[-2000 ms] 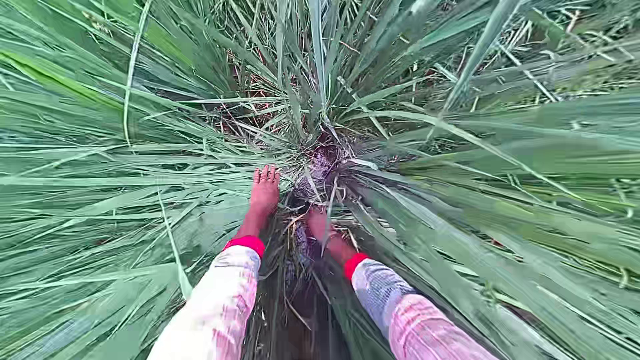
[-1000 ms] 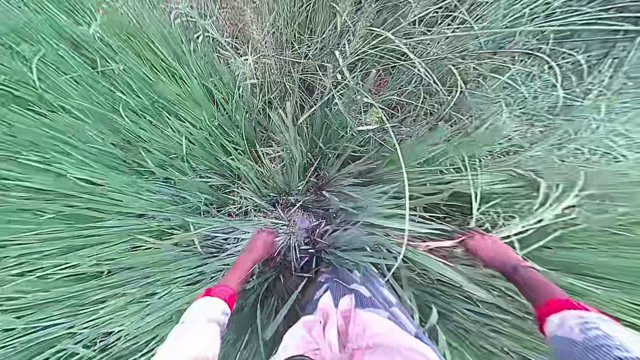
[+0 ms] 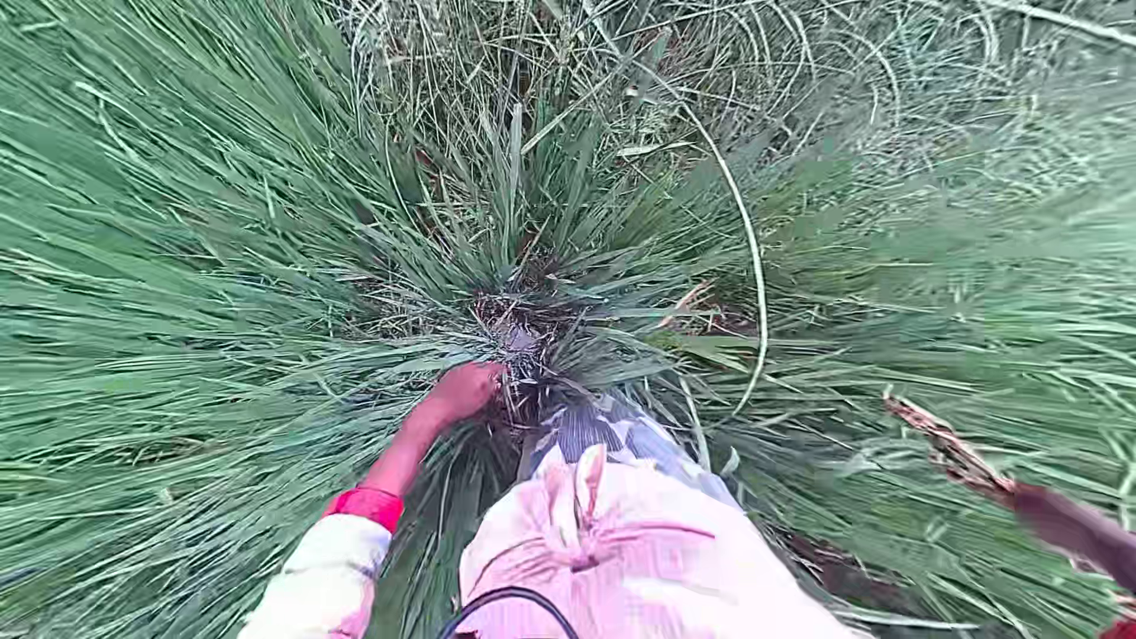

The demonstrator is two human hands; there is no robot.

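My left hand is low among long green grass blades, beside a patch of dark, muddy ground and stems at the centre. Its fingertips are hidden among the stems, so what they touch does not show. At the right edge, my right hand is blurred and partly seen, with a bundle of brown dry stalks sticking out of it toward the upper left. Both wrists have red cuffs.
Tall green grass spreads on both sides. Dry, tangled grass lies at the top, and one long pale stem curves down right of centre. Pink cloth on my body fills the bottom middle, with a dark cord at the lower edge.
My right hand has moved out to the right from near the centre; brown stalks now show clearly in it. My left hand stays low by the central stems. The view has shifted, showing my clothing.
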